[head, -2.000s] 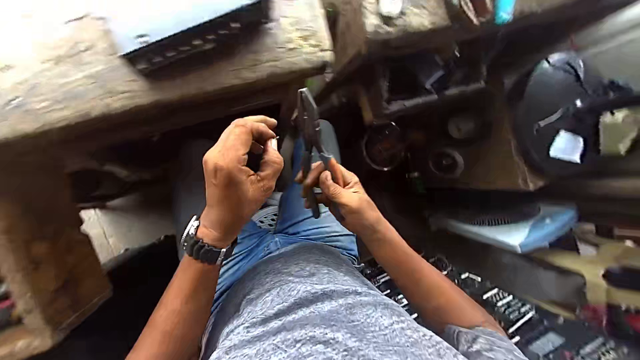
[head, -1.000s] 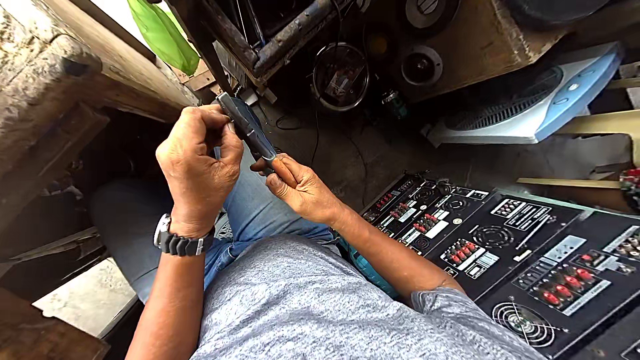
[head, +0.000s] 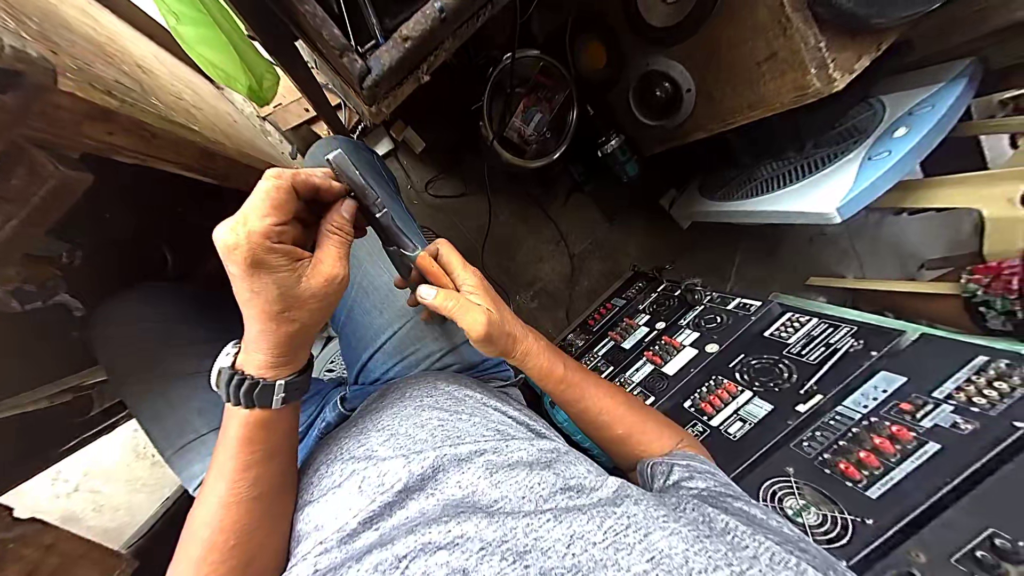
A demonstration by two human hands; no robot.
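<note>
My right hand (head: 472,308) is closed around the handle of a dark metal hand tool with plier-like jaws (head: 360,188), one orange-brown grip showing. The tool slants up and left over my jeans-covered knee. My left hand (head: 292,240), with a black-strapped watch (head: 260,386) on its wrist, is at the tool's jaws, thumb and forefinger pinched close beside them. Whether a small piece sits between those fingertips is hidden.
Black amplifier panels (head: 736,372) with red terminals lie at the right. Beyond them are a white and blue fan housing (head: 832,152), a round metal-rimmed container (head: 530,108) and a speaker (head: 662,90). A wooden bench edge (head: 144,104) runs along the upper left.
The view has swung strongly to the right since two seconds ago. Between the earliest frame and now, the left fingers have come to the tool's jaws, which now look closer together.
</note>
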